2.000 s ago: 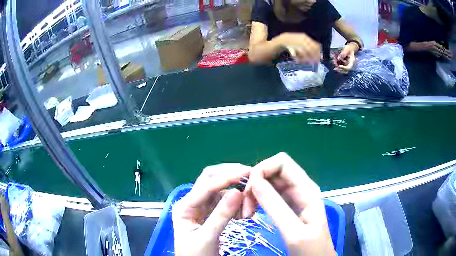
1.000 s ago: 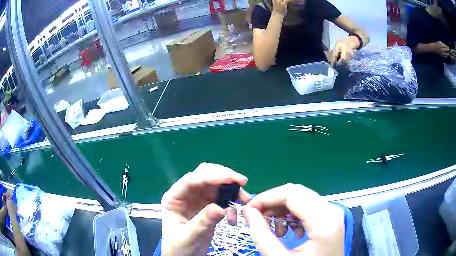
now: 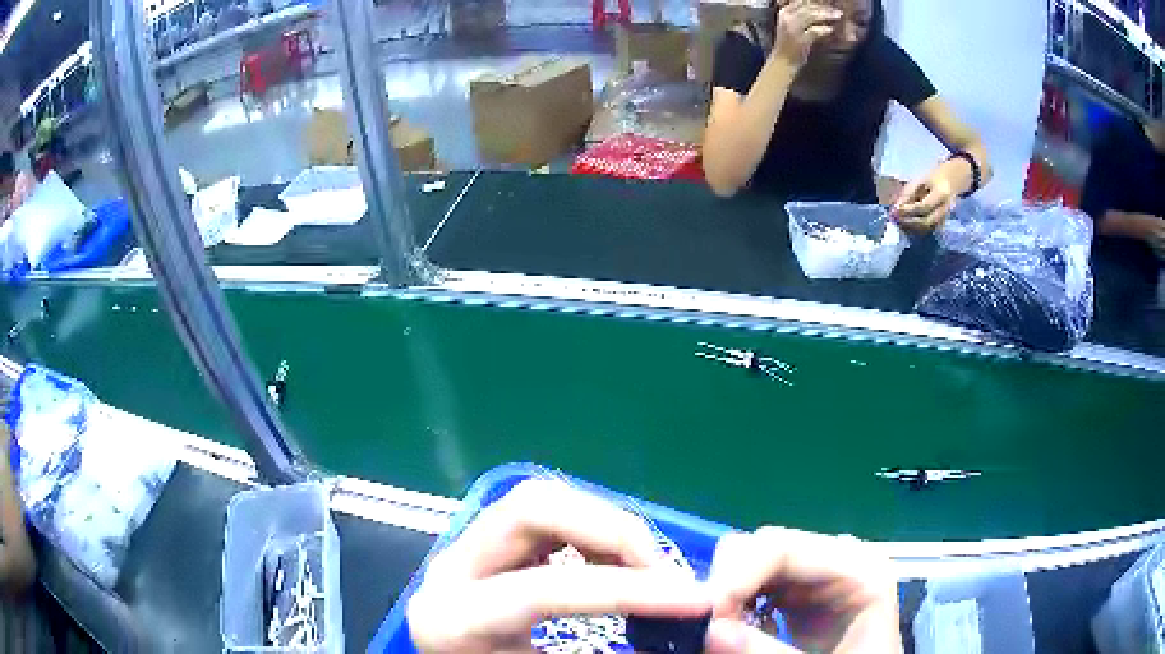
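My left hand (image 3: 549, 571) and my right hand (image 3: 805, 590) are close together at the bottom of the view, over a blue tray (image 3: 492, 486). My left hand holds a black housing (image 3: 667, 632), partly cut off by the lower edge. My right fingertips touch the housing's right end; a small blurred part shows by them, and I cannot tell what it is. White leads (image 3: 571, 632) lie heaped in the tray, mostly hidden by my hands.
A green belt (image 3: 511, 383) runs across, with wired assemblies (image 3: 747, 362) on it. Metal posts (image 3: 192, 281) stand left. Clear tubs flank the tray, left (image 3: 279, 562) and right (image 3: 977, 613). A seated coworker is across the belt, beside a clear tub (image 3: 843, 243) and a bag (image 3: 1016, 275).
The view has shifted and tilted. Both hands sit lower in the picture, and the black housing is now near the bottom edge. The assemblies on the belt have moved left.
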